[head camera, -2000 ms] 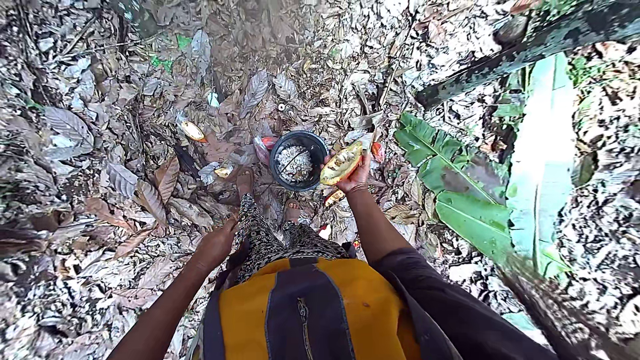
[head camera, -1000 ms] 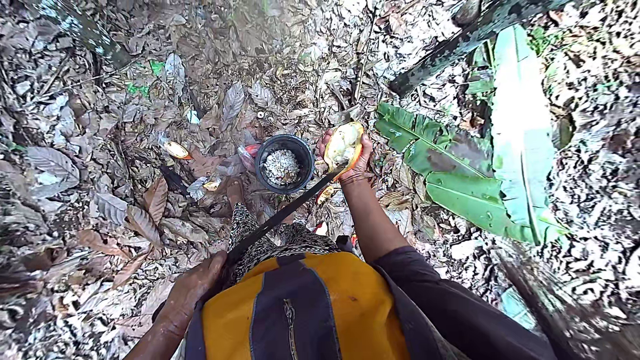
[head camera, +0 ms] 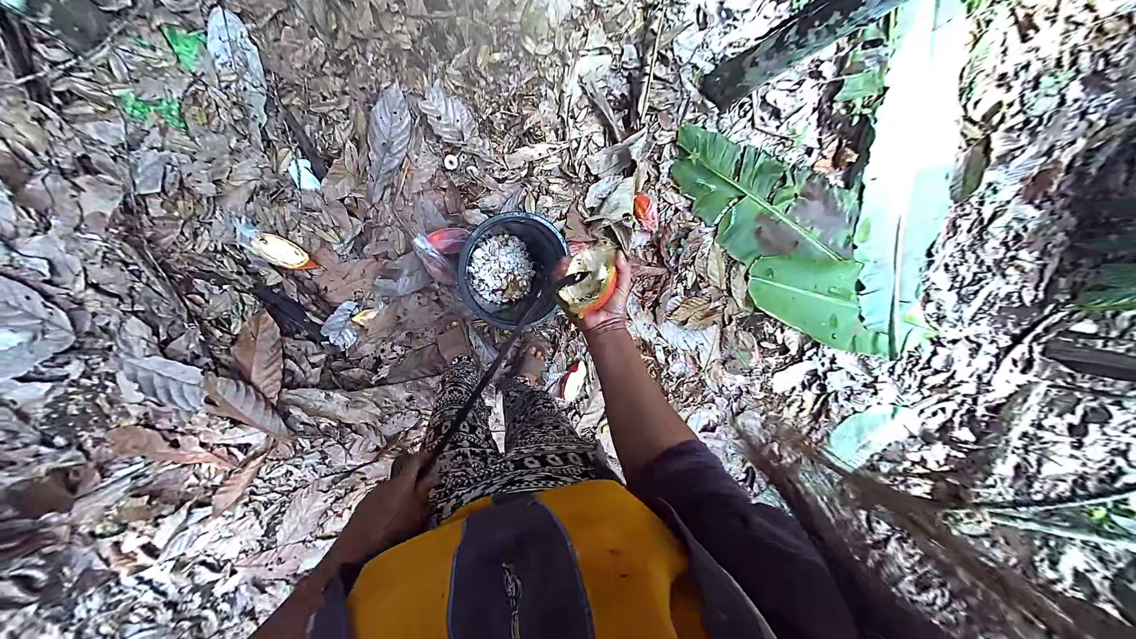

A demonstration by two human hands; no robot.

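Observation:
My left hand (head camera: pixel 401 499), low at centre-left, grips the handle end of a long, dark, narrow blade, likely a machete (head camera: pixel 475 395). Its tip reaches into an opened cacao pod (head camera: pixel 607 291), whose pale hollow faces up. The pod, with a yellow and red rind, lies in my right hand (head camera: pixel 619 300), fingers curled around it. Just left of it stands a dark round bucket (head camera: pixel 556 232), partly filled with whitish cacao beans (head camera: pixel 500 268). The blade crosses the bucket's lower right rim. My fingers on the handle are in shadow.
Dry leaves (head camera: pixel 257 351) cover the ground. A piece of cut pod (head camera: pixel 282 251) lies left, and a clear plastic bag with something red (head camera: pixel 444 241) touches the bucket. Banana leaves (head camera: pixel 803 288) and a trunk (head camera: pixel 781 55) are at right. My bare foot (head camera: pixel 532 362) is below the bucket.
The pod has moved from a little right of the bucket to its rim. Its inside held a white mass one second ago and now looks more hollow. The blade, unseen in the oldest frame, shows clearly.

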